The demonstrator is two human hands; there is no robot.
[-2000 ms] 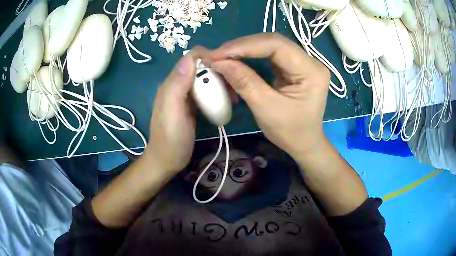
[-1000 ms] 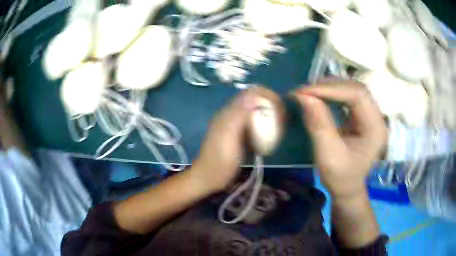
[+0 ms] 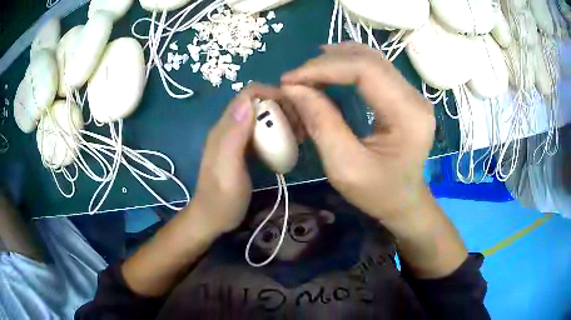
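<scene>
A cream oval device [image 3: 277, 142] is held upright in front of my chest, with a dark slot and a dark round hole at its upper end. My left hand [image 3: 226, 156] grips it from the left side, thumb near the top. A thin cream cord loop [image 3: 283, 212] hangs from its lower end. My right hand [image 3: 369, 125] is at the upper right of the device, thumb and index finger pinched close together. Whether anything small is between those fingertips cannot be seen. A pile of tiny white pieces [image 3: 228, 40] lies on the bench beyond my hands.
Cream devices [image 3: 117, 78] with tangled cords lie at the left of the dark green bench [image 3: 188, 125]. More devices [image 3: 441, 53] lie at the right, cords hanging over the bench edge. Light fabric of a person [image 3: 56, 269] shows at lower left.
My right hand was apart from the device one second ago and is now back beside its upper end. My left hand has kept hold of the device. The view has shifted.
</scene>
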